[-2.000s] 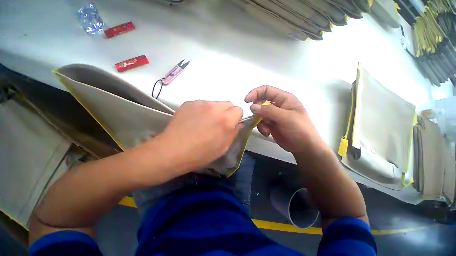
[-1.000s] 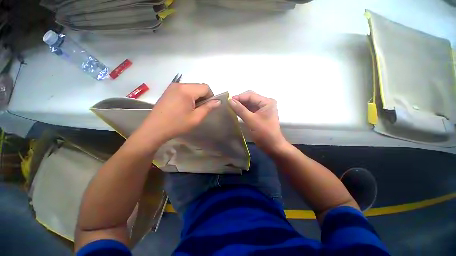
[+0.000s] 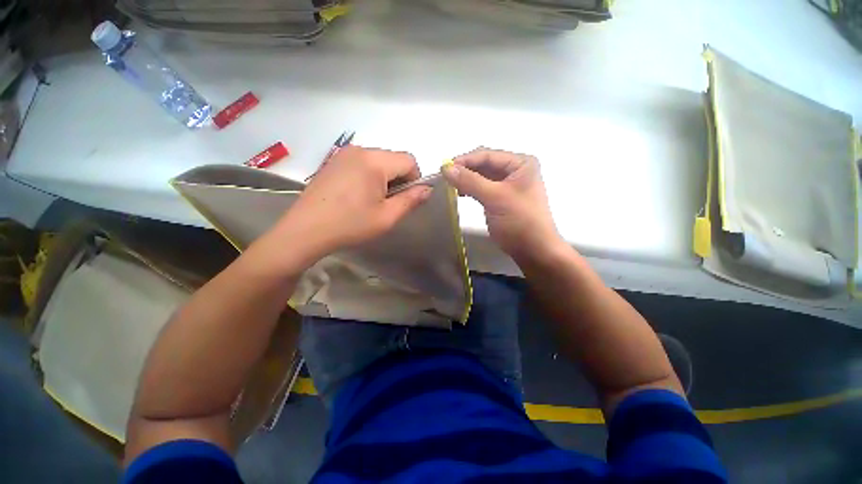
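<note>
A beige-grey bag body (image 3: pixel 378 269) with yellow edge binding (image 3: pixel 461 248) hangs at the table edge over my lap, its top slightly open at the left. My left hand (image 3: pixel 364 194) grips its upper edge near the right corner. My right hand (image 3: pixel 501 194) pinches the yellow tip (image 3: pixel 447 169) at that corner between thumb and fingers. Thread snips (image 3: pixel 336 148) lie on the table behind my left hand, with the handle mostly hidden. Any fine threads are too small to see.
Two red bars (image 3: pixel 235 110) and a water bottle (image 3: pixel 156 77) lie at the left of the white table (image 3: pixel 586 132). Bag bodies are stacked at the back (image 3: pixel 232 21). Another bag pile (image 3: pixel 784 161) lies at the right. More bag bodies (image 3: pixel 113 321) stand low at the left.
The camera view has turned, shifting the table items. The bag corner was low and tilted between my hands; it is now raised and upright. Both hands keep hold at the corner.
</note>
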